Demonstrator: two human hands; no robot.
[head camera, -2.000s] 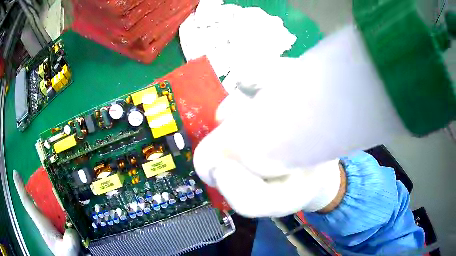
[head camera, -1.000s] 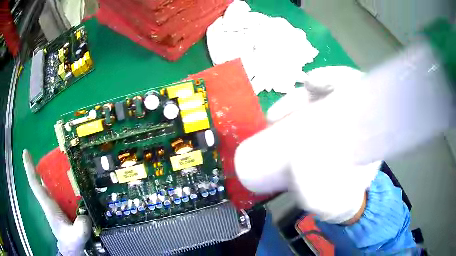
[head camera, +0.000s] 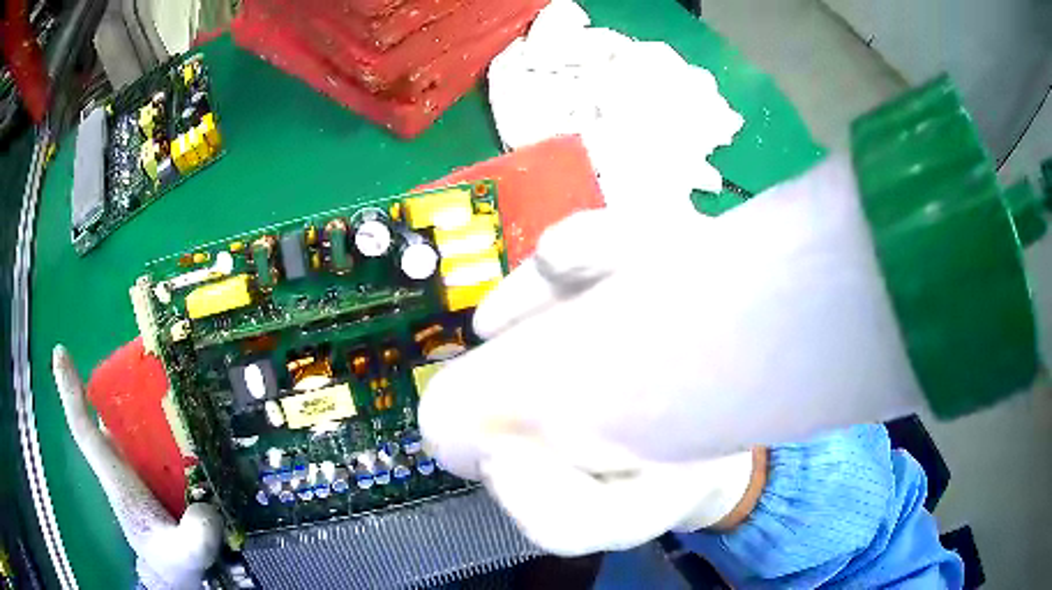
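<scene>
The power supply board (head camera: 335, 398) lies on the red foam pad (head camera: 565, 184), its ribbed heatsink (head camera: 381, 547) toward me. My right hand (head camera: 577, 473), in a white glove, is closed around the fat white glue barrel (head camera: 750, 311) with a green cap, over the board's right side. The hand covers the board's right part. The needle tip is not visible; it is hidden or too small to tell. My left hand (head camera: 162, 530), gloved, is at the board's lower left corner, fingers spread along the pad's left side, thumb against the board edge.
A stack of red foam pads (head camera: 392, 58) stands at the back on the green mat (head camera: 300, 150). A crumpled white sheet (head camera: 611, 98) lies right of it. Another board (head camera: 144, 150) lies at the back left, near the conveyor rail (head camera: 25, 380). Grey floor shows at the right.
My right hand and the barrel have moved left, from beside the board to over its right part. The left hand stays at the lower left corner.
</scene>
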